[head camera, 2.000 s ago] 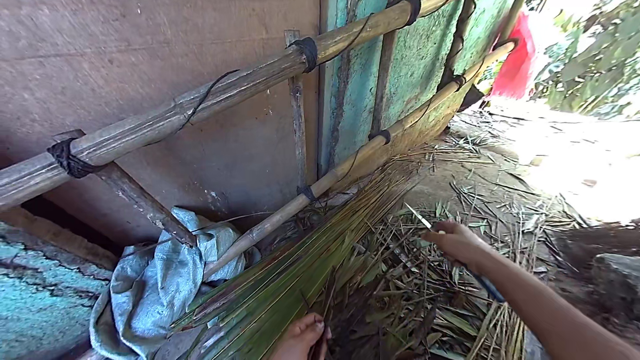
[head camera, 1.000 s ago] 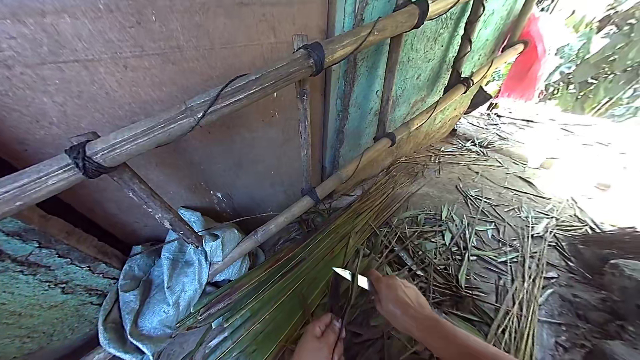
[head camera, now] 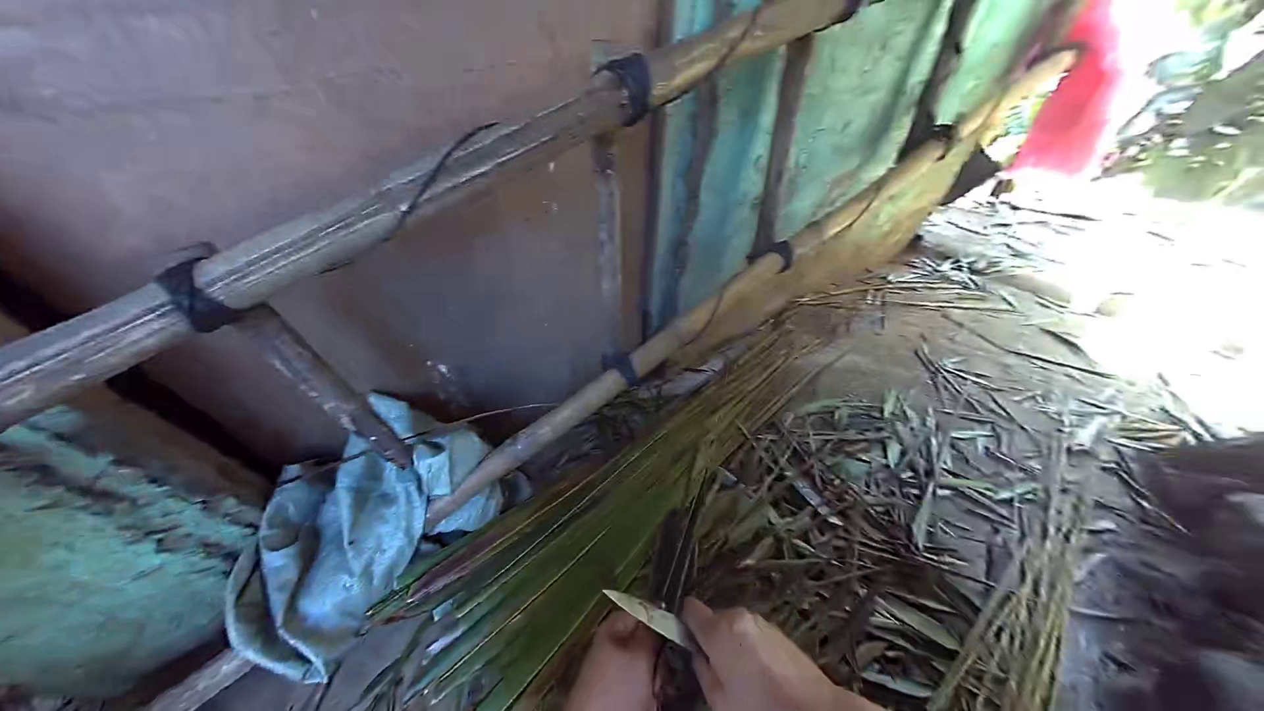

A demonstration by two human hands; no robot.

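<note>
At the bottom centre my right hand (head camera: 755,657) is closed around a knife, whose pale blade (head camera: 647,614) points left, across the top of my left hand. My left hand (head camera: 617,662) grips the lower end of a dark narrow leaf strip (head camera: 673,553), close against the right hand; its fingertips are partly hidden. Just left and beyond lies a long bundle of green palm leaflets (head camera: 592,513), fanned towards me. Cut leaf scraps (head camera: 849,523) cover the ground to the right.
A bamboo rail (head camera: 434,197) and a lower bamboo pole (head camera: 573,405) run along the wall. A crumpled light-blue sack (head camera: 346,553) lies at the lower left. Thin stripped midribs (head camera: 1027,602) lie at the lower right. Something red (head camera: 1071,99) hangs at the far right.
Two seconds ago my right hand was farther forward and right, with the knife apart from my left hand. It has come back, and the blade now lies at my left hand.
</note>
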